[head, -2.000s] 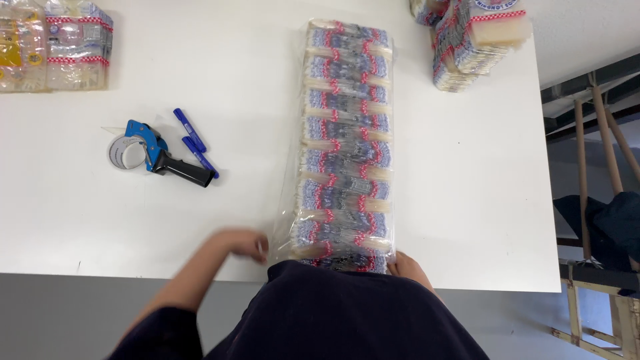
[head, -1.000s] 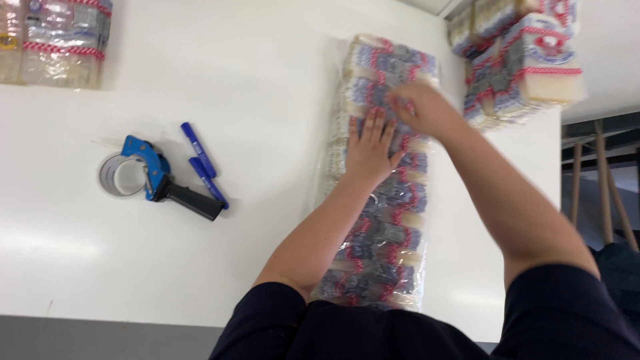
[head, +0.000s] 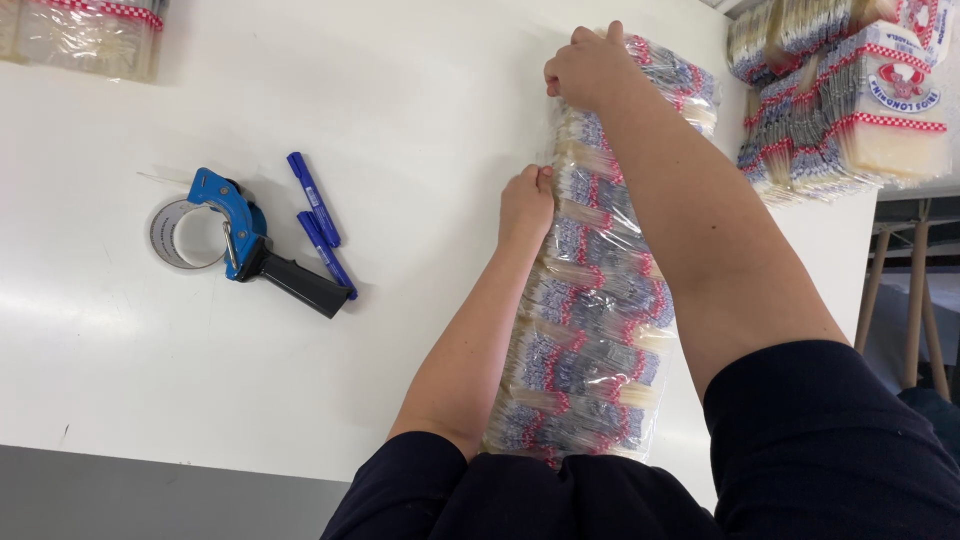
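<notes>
A long clear plastic bag packed with stacked printed plastic packages (head: pixel 600 300) lies lengthwise on the white table. My left hand (head: pixel 527 204) is at the bag's left side, its fingers curled on the clear film. Higher up, my right hand (head: pixel 589 67) reaches across to the bag's upper left corner and pinches the film there. Left of the bag lie a blue tape gun with a black handle (head: pixel 240 232) and two blue markers (head: pixel 313 199) (head: pixel 327 255).
Stacks of printed plastic packages (head: pixel 840 120) stand at the table's upper right corner. Another clear-wrapped bundle (head: pixel 90 37) sits at the upper left. The white table's (head: pixel 187 390) front edge runs below, and wooden legs (head: pixel 911 300) show beyond its right edge.
My left hand has moved from the top of the bag to its left side. My right hand has moved from the bag's upper middle to its upper left corner.
</notes>
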